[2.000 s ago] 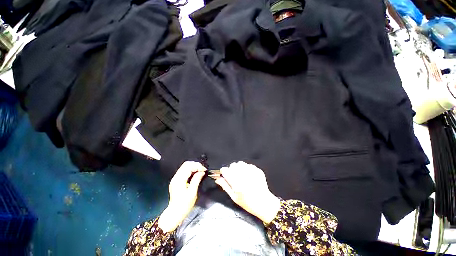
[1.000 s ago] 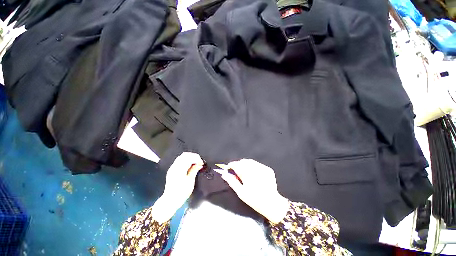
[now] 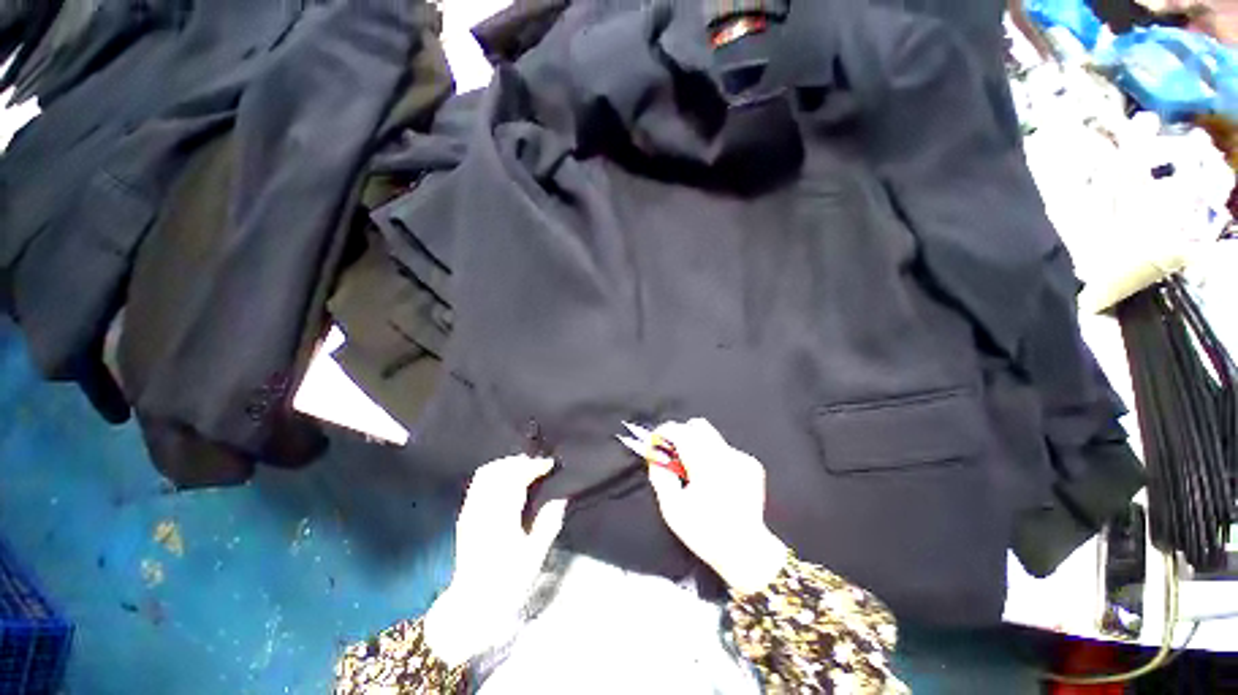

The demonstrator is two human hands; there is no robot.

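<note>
A dark suit jacket (image 3: 706, 312) lies front up before me, its flap pocket (image 3: 899, 432) at the right and a small red patch (image 3: 737, 30) inside the collar. My right hand (image 3: 713, 500) holds small thread snips (image 3: 660, 451) with red handles, pale pointed blades towards the left, over the jacket's lower part. My left hand (image 3: 500, 527) lies at the jacket's lower left, thumb and fingers apart, beside small dark buttons (image 3: 535, 437). Whether its fingertips pinch cloth is not clear.
More dark jackets (image 3: 258, 217) are heaped at the left. A bundle of long black strips (image 3: 1178, 421) lies at the right beside a cream object (image 3: 1138, 288). Blue plastic bags (image 3: 1170, 71) are upper right. A blue crate (image 3: 30, 635) stands on the blue floor (image 3: 245, 570) at lower left.
My right hand has moved a little right, away from my left, and the snips now show clearly. My left hand has opened from its pinch and sits slightly lower. The view has shifted slightly.
</note>
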